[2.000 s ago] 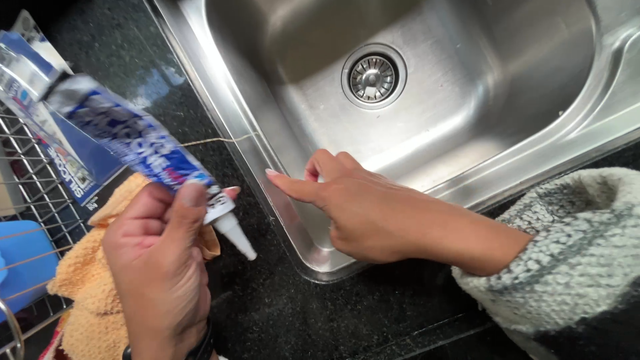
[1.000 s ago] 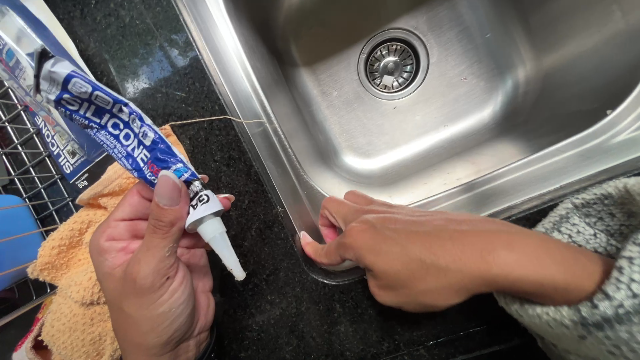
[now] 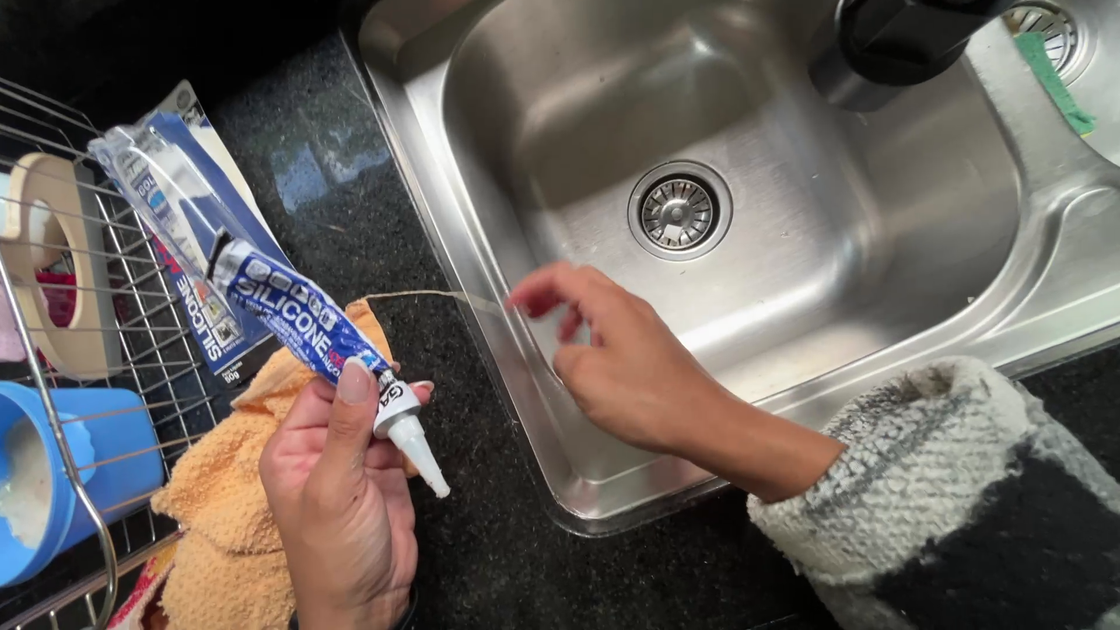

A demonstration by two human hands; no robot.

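Observation:
My left hand (image 3: 350, 490) holds a blue and white silicone sealant tube (image 3: 293, 311) near its neck, the white nozzle (image 3: 418, 455) pointing down over the dark countertop. Over the left rim of the stainless steel sink (image 3: 490, 350) is my right hand (image 3: 612, 350), with curled, slightly blurred fingers and nothing seen in it. A thin pale string (image 3: 420, 293) runs from the orange cloth (image 3: 232, 481) across the countertop to the sink rim, near my right fingertips. Behind the tube lies its opened blister pack (image 3: 197, 201).
A wire dish rack (image 3: 114, 350) at the left holds a blue plastic cup (image 3: 105, 455) and a beige handled item (image 3: 66, 262). A black faucet part (image 3: 892, 44) overhangs the basin, with a drain strainer (image 3: 678, 213) below. A green scouring sponge (image 3: 1050, 83) lies at the upper right.
My right hand has left the sink's lower left corner and moved up along the left rim, its fingers now lifted. My left hand still holds the tube. The view has shifted, showing more of the rack and faucet.

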